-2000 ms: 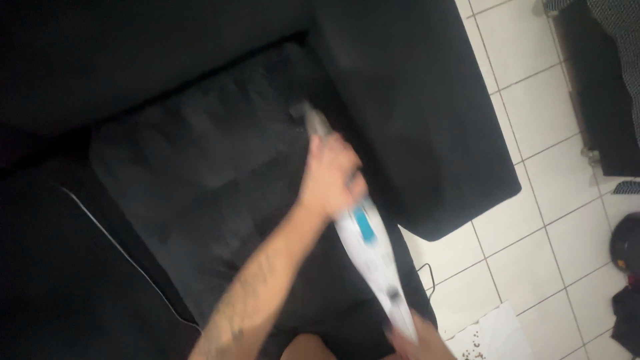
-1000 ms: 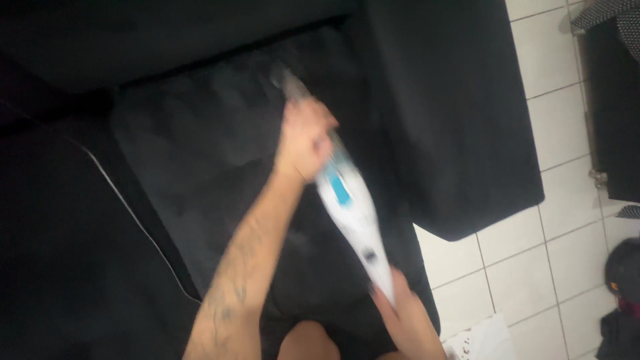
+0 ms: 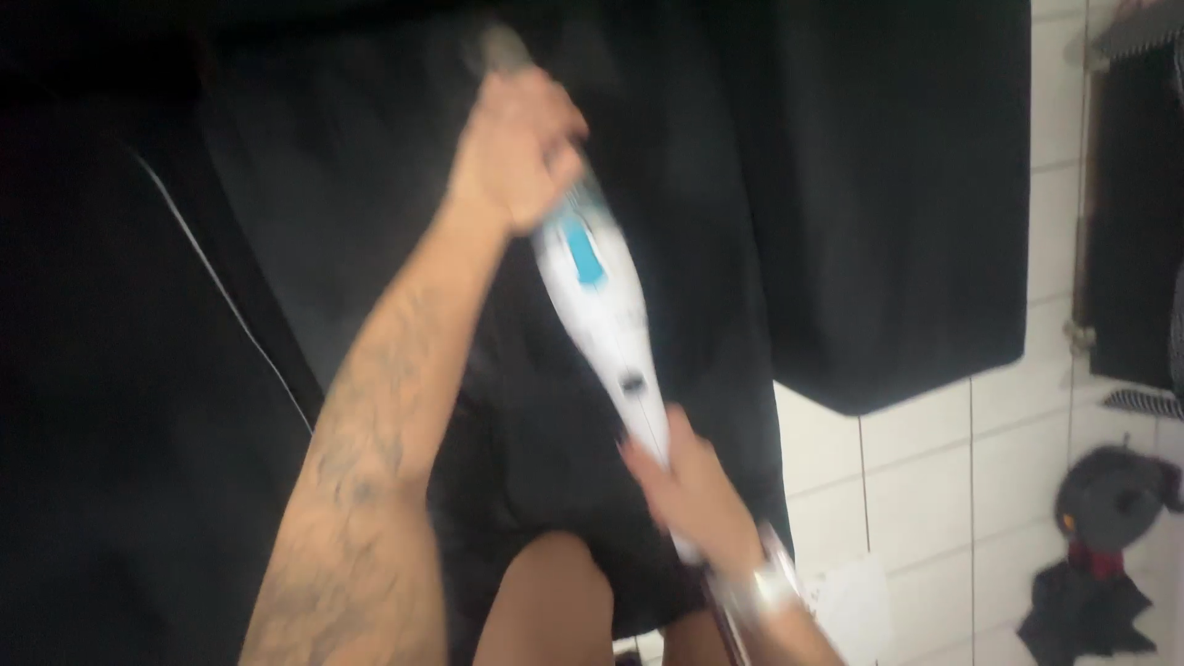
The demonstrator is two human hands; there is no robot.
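Note:
A white handheld vacuum cleaner (image 3: 606,310) with a blue button and a translucent front lies diagonally across the middle of the view. My left hand (image 3: 523,148) is closed around its front part, just behind the blurred nozzle (image 3: 504,48). Farther down, my right hand (image 3: 694,481) holds the narrow rear handle. The nozzle is over the black fabric seat of a sofa (image 3: 370,231); whether it touches the fabric cannot be told.
A black armrest (image 3: 888,213) rises at the right. A thin pale cord (image 3: 222,287) runs over the sofa at the left. White floor tiles (image 3: 916,462) show at right, with a white sheet (image 3: 851,601) and a dark object with a round part (image 3: 1105,499). My knees are at the bottom.
Both hands have kept hold of the vacuum cleaner while its nozzle has shifted over the seat. The view has moved somewhat.

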